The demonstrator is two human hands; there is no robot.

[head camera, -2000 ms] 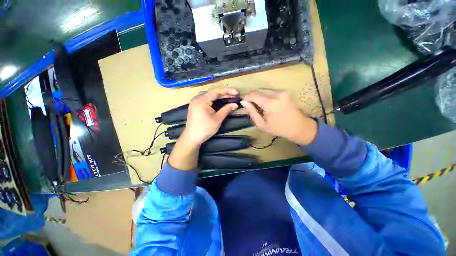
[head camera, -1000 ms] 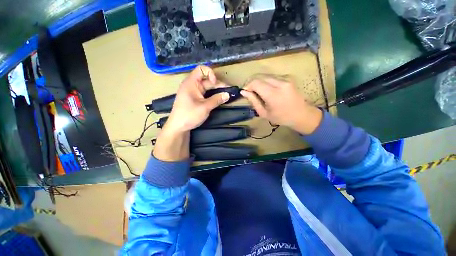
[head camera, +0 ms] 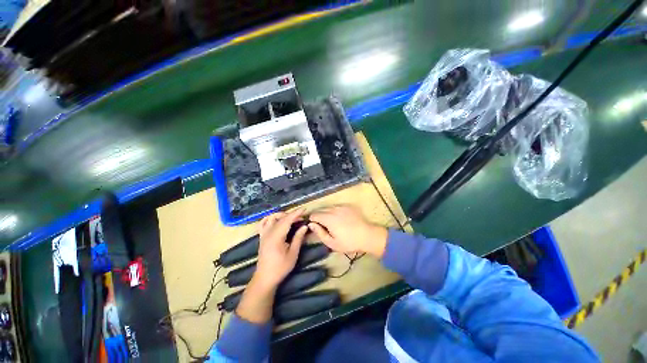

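Note:
Several black headband parts (?) lie side by side on the tan cardboard sheet [head camera: 191,234], with thin lead wires [head camera: 213,291] curling from their left ends. My left hand [head camera: 278,244] is shut on the uppermost headband part (?) [head camera: 240,252], near its right end. My right hand [head camera: 347,230] pinches at that same end with its fingertips. Any small piece between the fingertips is too small and hidden to tell. The lower strips [head camera: 308,305] lie partly under my left hand and wrist.
The silver-grey screw feeder [head camera: 273,131] stands in the blue-rimmed parts tray [head camera: 221,191] behind my hands. The black electric screwdriver [head camera: 454,177] lies at right, beside clear plastic bags [head camera: 553,156]. A blue bin [head camera: 557,273] is at lower right. Dark strips and a red label [head camera: 133,274] are at left.
The view has swung up and to the right, showing more bench, the whole feeder, the bags and the blue bin. Both hands stay together at the same strip's end.

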